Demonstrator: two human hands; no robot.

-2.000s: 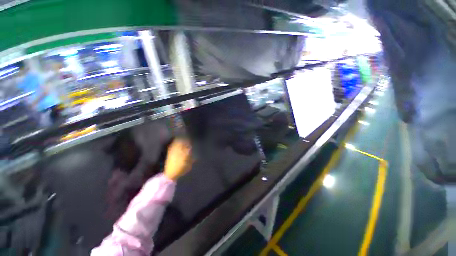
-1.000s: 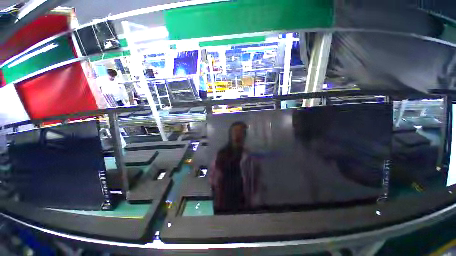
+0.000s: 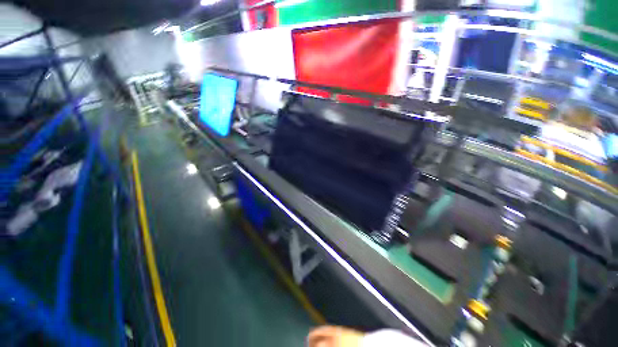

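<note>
A television set (image 3: pixel 342 166) stands upright on the line, its screen dark, with a strip of pale marks down its right edge. My right hand (image 3: pixel 333 336) is low at the bottom edge, in front of the conveyor and apart from the set. It is blurred and cut off, with a pale sleeve to its right, so its fingers and anything in it cannot be made out. My left hand is not in view. Farther down the line a second television set (image 3: pixel 217 103) shows a bright light-blue screen.
A black work pallet (image 3: pixel 434 247) with cut-outs lies right of the dark set. The conveyor's silver rail (image 3: pixel 318 240) runs along the green aisle floor (image 3: pixel 196 271). Blue shelving (image 3: pixel 74 223) stands at left. A red sheet (image 3: pixel 349 61) hangs behind. A person (image 3: pixel 576 132) is at far right.
The view has swung from the reflective dark set to the left along the line. The aisle, shelving and lit blue screen have come into view. A hand now shows at the bottom edge.
</note>
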